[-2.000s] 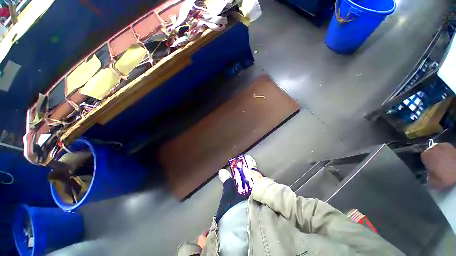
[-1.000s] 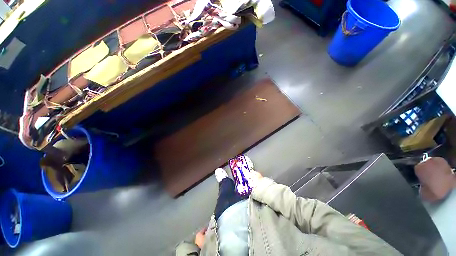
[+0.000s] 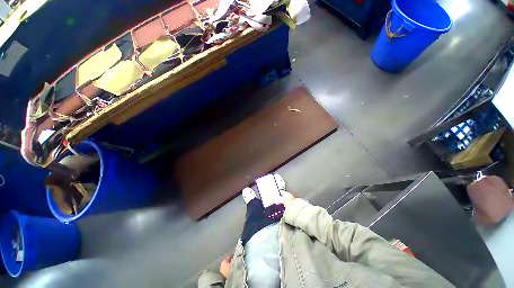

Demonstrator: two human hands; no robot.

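Observation:
My right hand point(image 3: 287, 198) holds a mobile phone point(image 3: 269, 190) upright in front of my body, above my shoes. Its lit screen faces me, mostly white with a dark purple lower part. My left hand point(image 3: 226, 266) is low at my side near the bottom edge, small and partly hidden by the sleeve and jacket. I cannot tell how its fingers are set.
A compartmented ledge point(image 3: 151, 34) holds khaki-yellow panels point(image 3: 121, 77) and tangled offcuts. A brown platform point(image 3: 256, 149) lies on the floor before it. Blue bins stand left point(image 3: 115, 183), lower left point(image 3: 51, 243) and upper right point(image 3: 406, 42). A grey cabinet point(image 3: 431, 225) stands right.
The phone screen has turned from a bright purple and coloured picture to mostly white. The view has shifted slightly since the first frame. Both hands stay in about the same place.

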